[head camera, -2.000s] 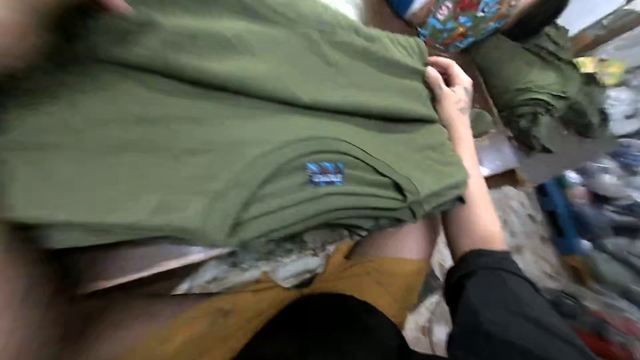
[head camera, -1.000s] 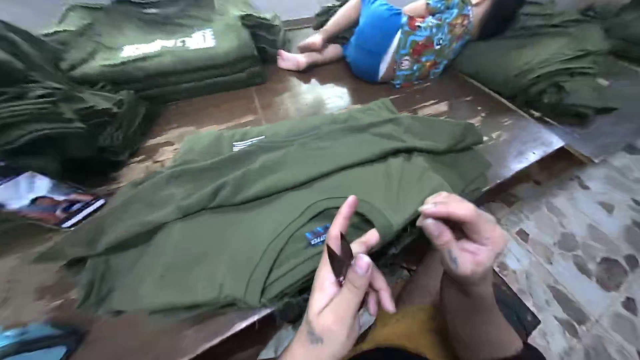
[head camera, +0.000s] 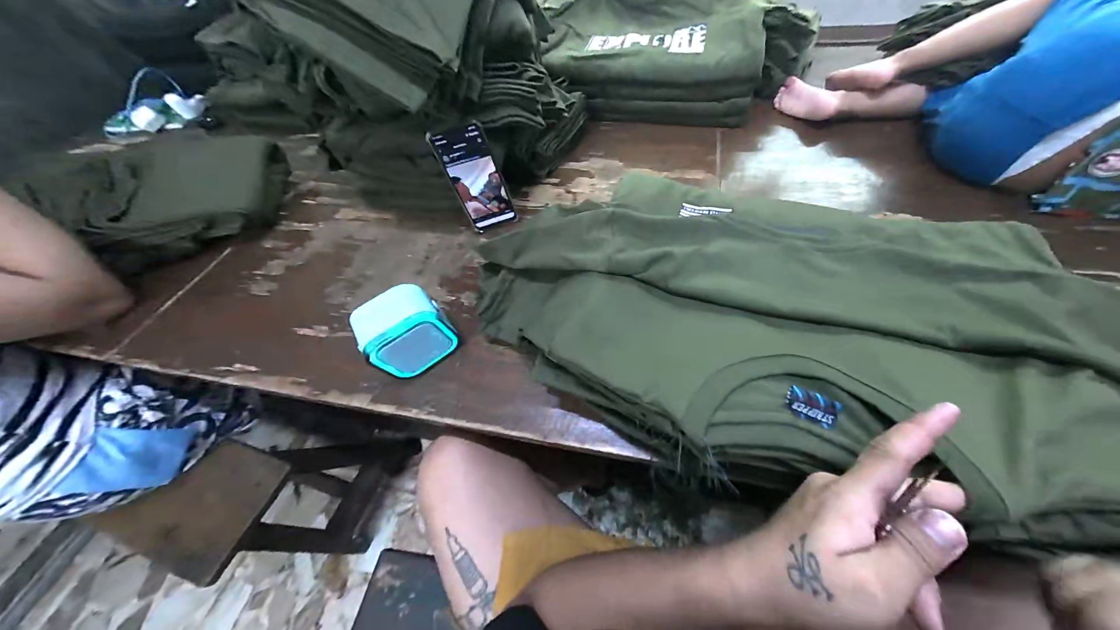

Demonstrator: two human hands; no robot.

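Olive green T-shirts (head camera: 612,324) lie stacked at the table's front right, the top one with its round neckline toward me and a blue neck label (head camera: 814,406) inside. My left hand (head camera: 866,534) is over the near edge of the neckline, index finger extended. Between its thumb and fingers is a small, thin dark tool (head camera: 908,500), mostly hidden by the fingers. My right hand (head camera: 1082,591) shows only as a blur at the lower right edge, below the shirts; its fingers cannot be made out.
A turquoise and white box-shaped device (head camera: 404,331) and a phone (head camera: 473,178) lie on the worn wooden table (head camera: 350,262). Folded green shirts (head camera: 669,61) are piled behind. Another person's bare foot (head camera: 809,99) rests at the back right, and someone's arm (head camera: 52,271) at the left.
The top shirt, held up two seconds ago, lay on the table one second ago and still does. My right hand has moved down from beside the neckline. The view has swung left.
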